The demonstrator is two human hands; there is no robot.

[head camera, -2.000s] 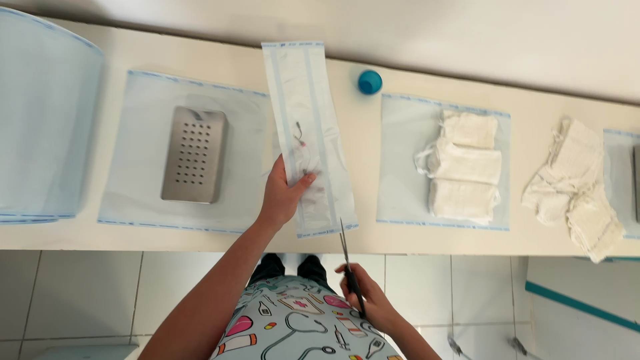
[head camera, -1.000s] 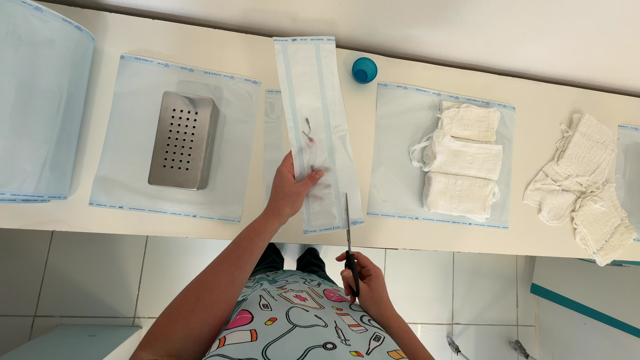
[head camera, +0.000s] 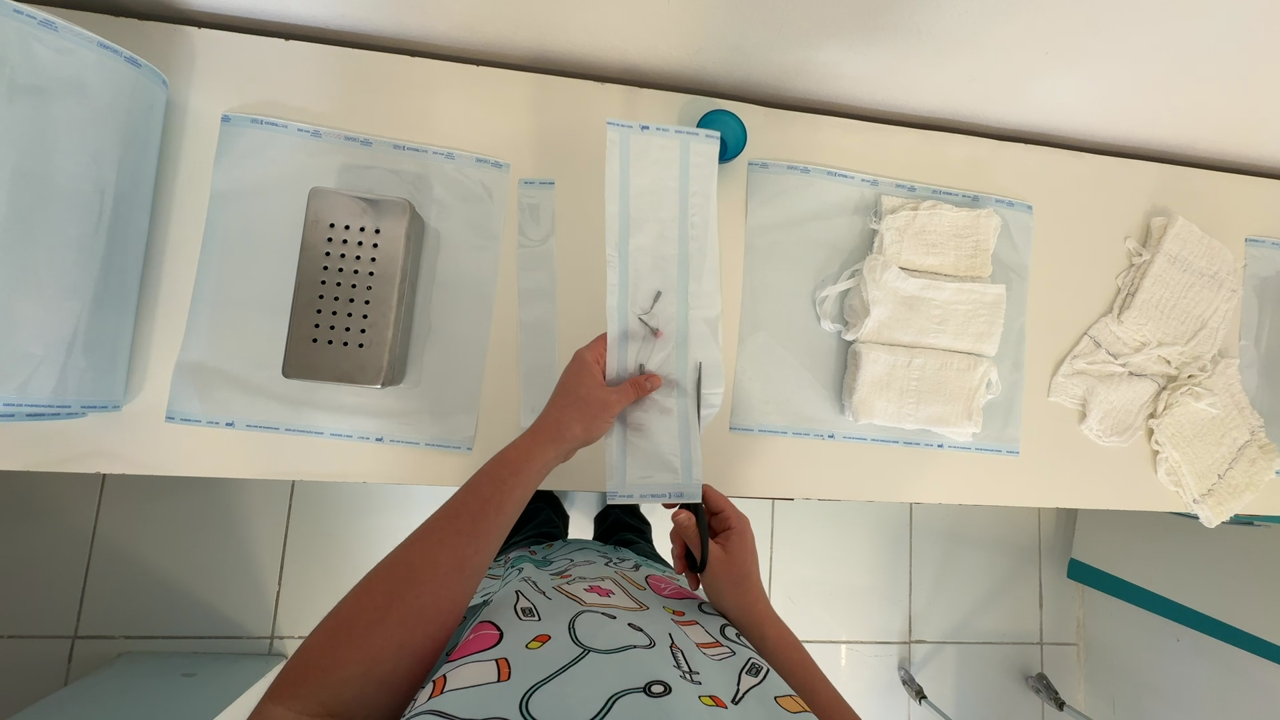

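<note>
My left hand [head camera: 590, 400] grips the left edge of a long, narrow sterilization pouch [head camera: 655, 220], thumb on top. Small metal instruments [head camera: 650, 325] show through its film; my fingers partly hide them. With my right hand [head camera: 722, 550] I hold black-handled scissors [head camera: 698, 535] at the pouch's lower right corner. One blade shows upright along the pouch's right side, beside a flap of its material; the other blade is hidden. To the left, a thin strip of pouch material [head camera: 537, 300] lies flat on the white counter [head camera: 570, 140].
Left on the counter, a perforated steel box [head camera: 350, 290] rests on a pouch sheet [head camera: 250, 250], beside a larger sheet [head camera: 70, 220]. A blue cup [head camera: 730, 136] stands behind the pouch. Rightward, folded gauze bundles [head camera: 930, 310] lie on another sheet [head camera: 780, 300], with loose gauze [head camera: 1165, 330] beyond.
The scissors have moved from below the pouch's right corner onto its lower right edge, where one blade now runs along the side. The left hand keeps its grip. The thin strip at left has come into sight.
</note>
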